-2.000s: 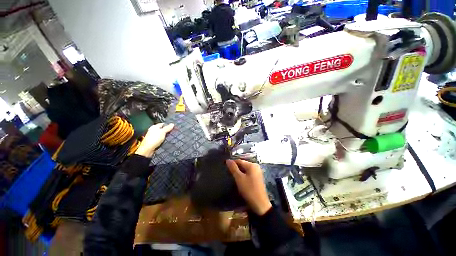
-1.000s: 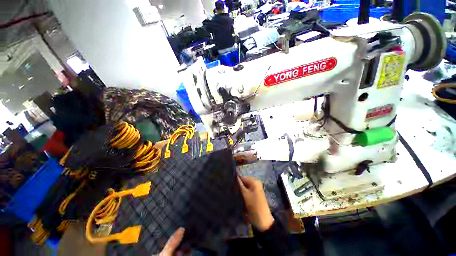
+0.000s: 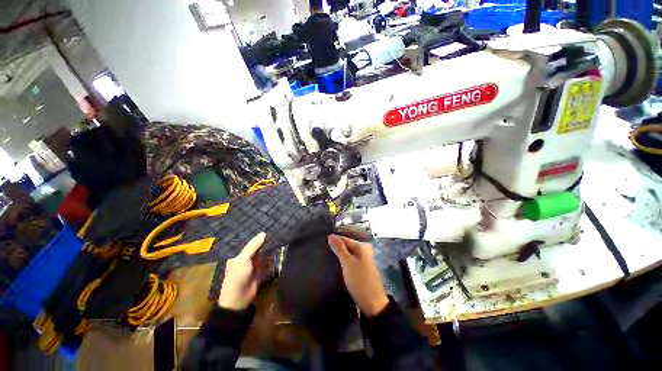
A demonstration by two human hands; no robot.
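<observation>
The dark diamond-patterned bag panel (image 3: 258,217) lies left of the needle area, its right end at the presser foot (image 3: 330,196). A yellow handle (image 3: 178,230) loops out at the panel's left end. A plain black piece (image 3: 312,279) hangs down from the needle area. My left hand (image 3: 242,274) is at the panel's near edge, thumb up, and holds that edge. My right hand (image 3: 358,269) pinches the black piece just below the needle. The exact stitch point is hidden.
The white sewing machine (image 3: 435,101) stands at right with its cylinder arm (image 3: 395,219) and green cylinder (image 3: 552,206). Stacked pieces with yellow handles (image 3: 152,297) are at left, before a camouflage cloth (image 3: 203,152) and blue bin (image 3: 43,264). A person (image 3: 319,40) is behind.
The panel was shifted and turned; its handle end now lies farther back at left. My left hand rose from the bottom edge to the panel's edge. My right hand moved slightly up toward the needle.
</observation>
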